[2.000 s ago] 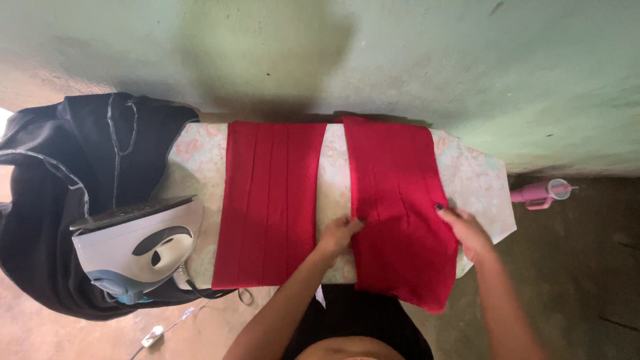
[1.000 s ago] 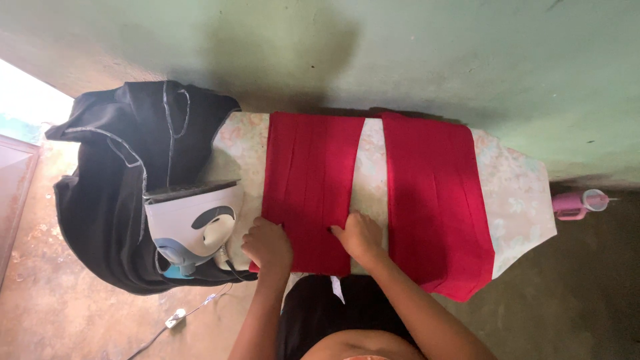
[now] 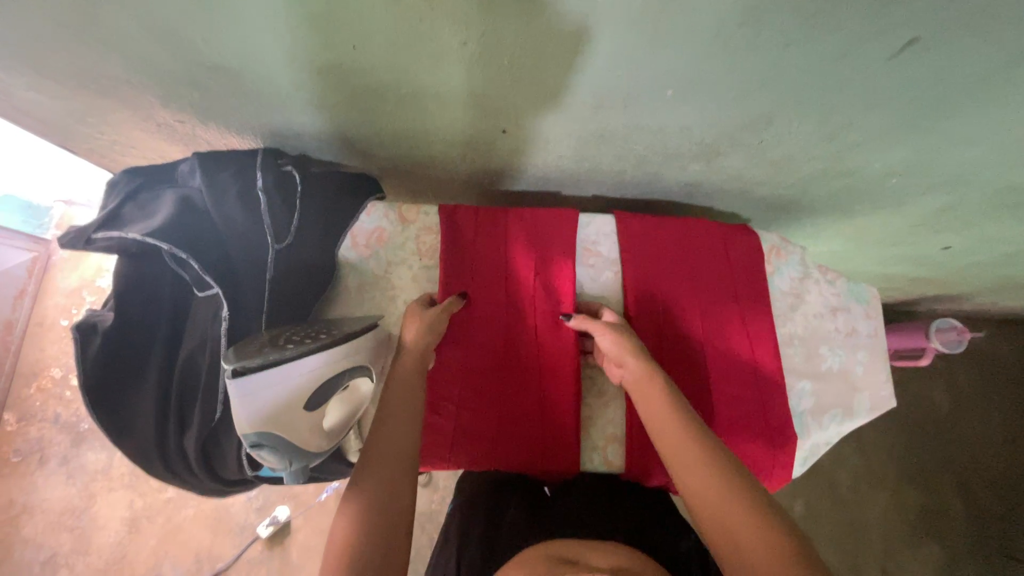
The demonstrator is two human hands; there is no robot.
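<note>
Two red cloth pieces lie side by side across a floral-covered ironing board, with a strip of the cover showing between them. My left hand (image 3: pixel 430 324) holds the left edge of the left red cloth (image 3: pixel 504 384), thumb on top. On that cloth's right edge is my right hand (image 3: pixel 604 336), its thumb above and its fingers at the edge. The right red cloth (image 3: pixel 704 320) lies beside my right wrist. An electric iron (image 3: pixel 308 400) rests left of my left forearm, its soleplate facing the wall.
Black cloth (image 3: pixel 184 320) with pale stitched seams drapes over the left end of the ironing board (image 3: pixel 832 360). A green wall (image 3: pixel 720 104) runs along the far side. A pink tumbler (image 3: pixel 912 344) stands beyond the right end. A white power connector (image 3: pixel 274 522) lies on the floor.
Two seconds ago my hands were at the right red cloth; they then moved left to the left one. Since one second ago they have shifted farther up its side edges, away from my body.
</note>
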